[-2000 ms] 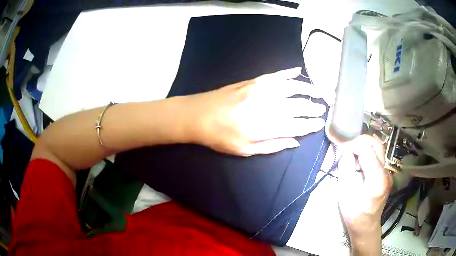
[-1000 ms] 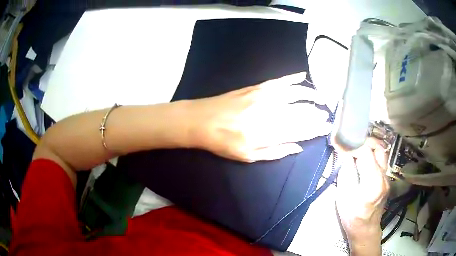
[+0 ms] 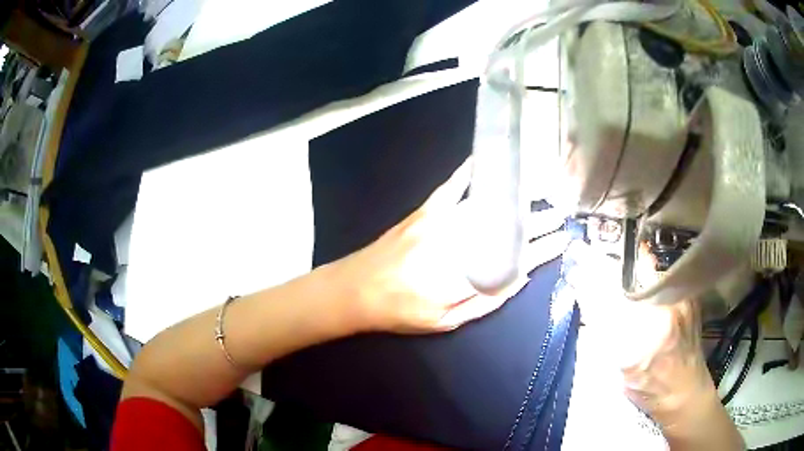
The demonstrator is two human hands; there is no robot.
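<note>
A dark navy garment panel [image 3: 414, 383] lies flat on the white machine table. My left hand [image 3: 441, 255] is spread over it, palm down, its fingertips partly behind the long white lamp bar [image 3: 496, 185]. The zip tape [image 3: 548, 383] runs along the panel's right edge up to the presser foot area [image 3: 608, 231]. My right hand [image 3: 666, 348] is right of the zip, below the off-white machine head [image 3: 604, 114]. Its fingers are washed out by glare and partly behind the machine; what they touch cannot be told.
Large dark cloth pieces [image 3: 264, 75] lie along the table's far side. A curved yellow edging [image 3: 95, 343] and white and blue scraps are at the left. Black loop handles [image 3: 740, 343] lie right of my right hand. A ribbed dial [image 3: 769, 255] is on the machine.
The camera view has shifted, showing the machine head nearer and more centred. The zip tape now lies along the panel edge instead of slanting across it. My right hand's fingers are now beneath the machine head.
</note>
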